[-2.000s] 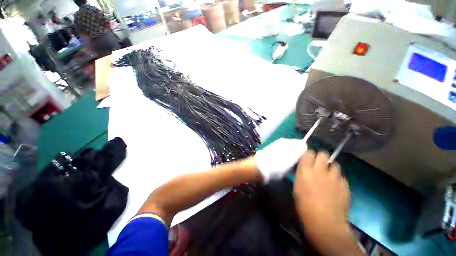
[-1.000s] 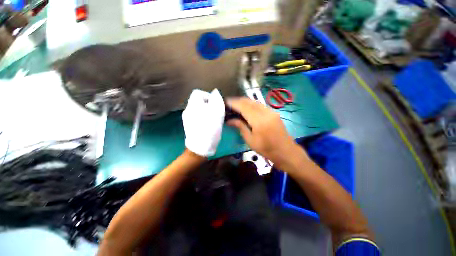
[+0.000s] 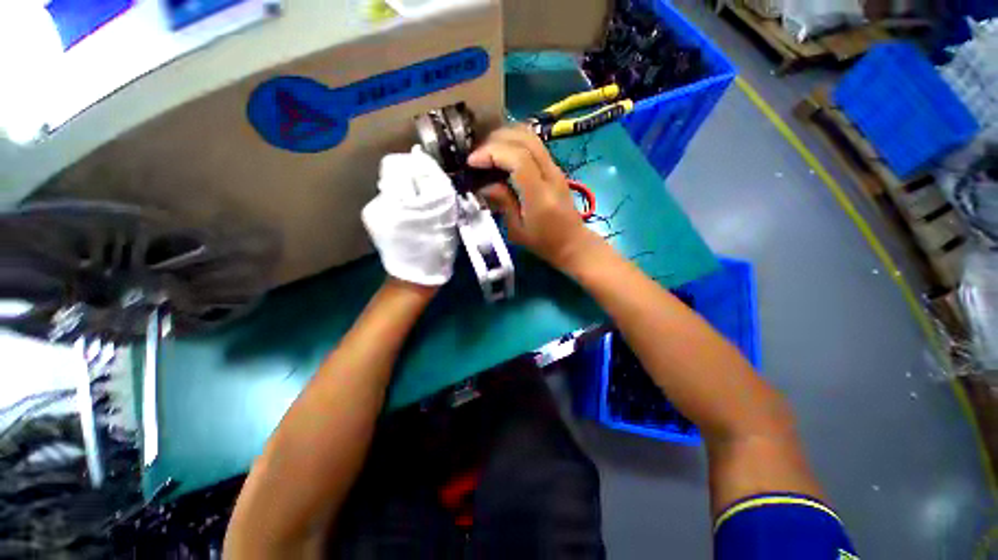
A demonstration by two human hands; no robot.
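My left hand (image 3: pixel 414 219), in a white glove, and my bare right hand (image 3: pixel 533 197) are close together at the silvery twist-tie head (image 3: pixel 485 246) on the machine front. A dark coiled cable bundle (image 3: pixel 473 178) shows between them, mostly hidden by the fingers. The winding head disc (image 3: pixel 120 263) is at the left, and its two silvery winding pins (image 3: pixel 151 383) stick out with no coil on them.
The beige machine housing (image 3: pixel 361 175) stands behind my hands. Yellow-handled cutters (image 3: pixel 585 113), red scissors (image 3: pixel 585 199) and thin dark strands lie on the green bench (image 3: pixel 668 235) at right. Blue bins with dark parts stand behind (image 3: pixel 684 98) and below (image 3: pixel 744 328) it. Cable heap (image 3: pixel 44 470) at lower left.
Both hands have left the winding pins and moved right to the twist-tie head with the dark bundle. The view has swung right, bringing the bins and floor into sight.
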